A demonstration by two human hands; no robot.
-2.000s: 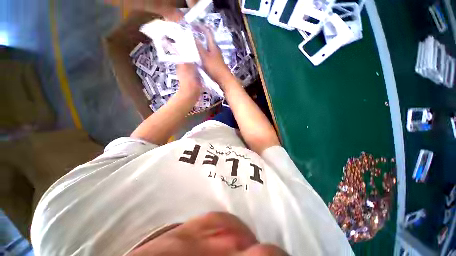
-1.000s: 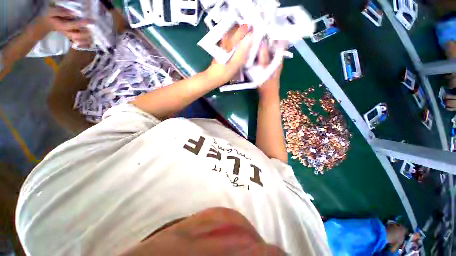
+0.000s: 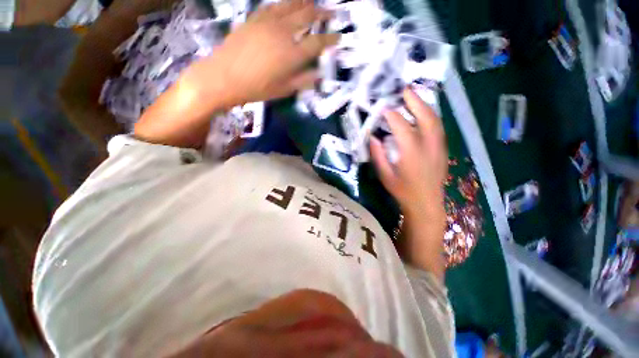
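A loose pile of white plastic frames (image 3: 368,63) lies on the green bench at the top centre. My left hand (image 3: 270,52) is blurred at the pile's left side, its fingers spread. My right hand (image 3: 413,147) is at the pile's lower right side, thumb and fingers apart against the frames. I see no frame firmly gripped, though blur hides the fingertips' contact. A single frame (image 3: 335,155) lies at the near side of the pile. A coppery heap of small parts (image 3: 462,227) is partly hidden behind my right forearm.
A brown box (image 3: 87,77) full of white frames (image 3: 157,59) stands left of the bench. A pale rail (image 3: 480,154) runs along the right. Beyond it are spaced units with blue pieces (image 3: 513,117) and a grey metal support (image 3: 567,297). Blue clothing (image 3: 471,345) shows at the bottom right.
The hands came from over the box to the bench with a bundle of frames. The frames now lie in a loose pile and the hands have spread apart. The person's hand at upper left is gone.
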